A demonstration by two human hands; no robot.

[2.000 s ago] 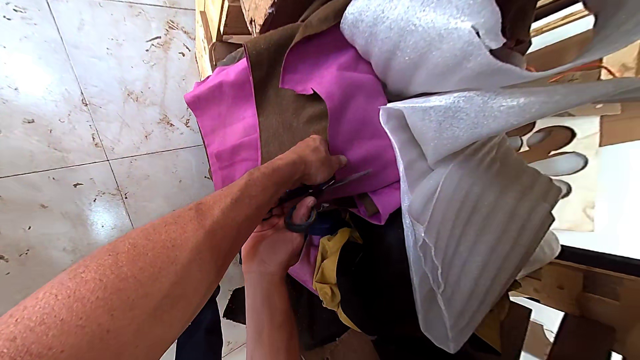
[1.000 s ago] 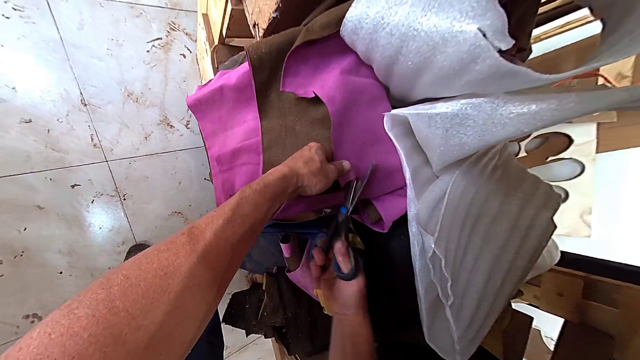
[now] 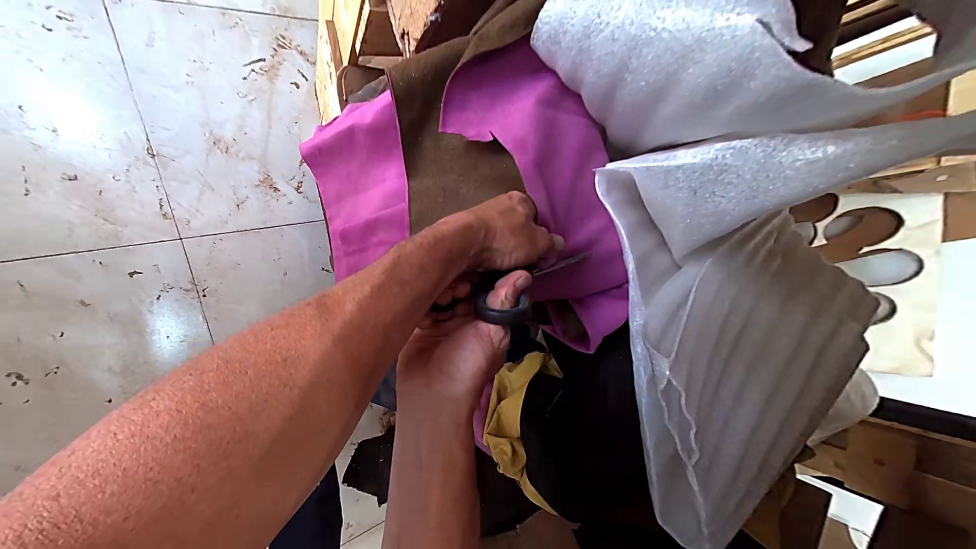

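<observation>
My left hand (image 3: 515,232), its arm reaching in from the left, is closed on the magenta fabric (image 3: 564,168) near its lower part; the fingertips are mostly hidden. Just below it my right hand (image 3: 465,343), palm turned up, holds scissors (image 3: 503,309) with the thumb through a black handle loop. The scissor blades point right over the magenta fabric beneath my left hand; part of them is hidden. Brown fabric (image 3: 457,171) shows between the two magenta areas, and the magenta piece has a jagged edge.
White foam sheeting (image 3: 740,366) hangs close on the right. Yellow fabric (image 3: 515,427) and black material (image 3: 595,435) lie below my hands. A wooden frame (image 3: 877,457) stands at the lower right, and floor tiles (image 3: 152,152) with scattered scraps are at the left.
My right hand with the scissors has moved up and left, close under my left hand. A second ago it was lower, with the blades pointing up.
</observation>
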